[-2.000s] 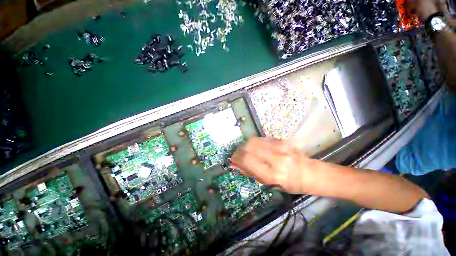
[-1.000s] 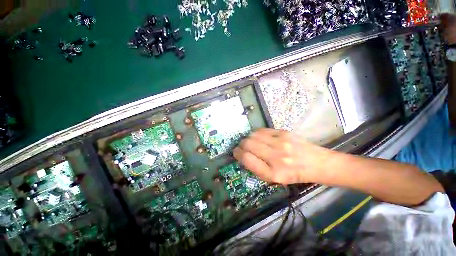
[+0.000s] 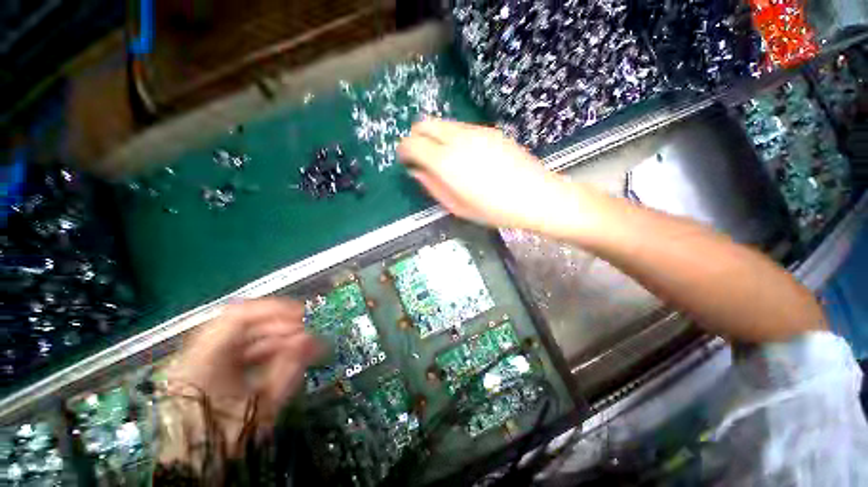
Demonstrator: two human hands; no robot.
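Observation:
My right hand (image 3: 466, 171) is at the edge of the pile of silvery components (image 3: 385, 100) on the green mat. Its fingertips point at the pile; whether it holds a piece cannot be told. My left hand (image 3: 249, 352) is blurred, over the left side of a green circuit board (image 3: 347, 328). Its fingers are bent and what they hold, if anything, cannot be seen. A second board (image 3: 441, 288) at the upper right of the pallet (image 3: 509, 285) shows a bright, glaring patch. Another board (image 3: 490, 371) lies below it. Dark strands blur the pallet's lower part.
Small black components (image 3: 326, 174) lie left of the silvery pile. A large black-and-silver heap (image 3: 562, 62) and an orange-red heap (image 3: 784, 30) are at the far right. A pale metal rail (image 3: 314, 262) separates mat from pallets. A white sheet (image 3: 671, 185) lies in the pallet gap.
My right hand has moved from the boards up over the rail to the silvery pile. My left hand has come into view over the boards. The view has shifted, showing more beyond the mat.

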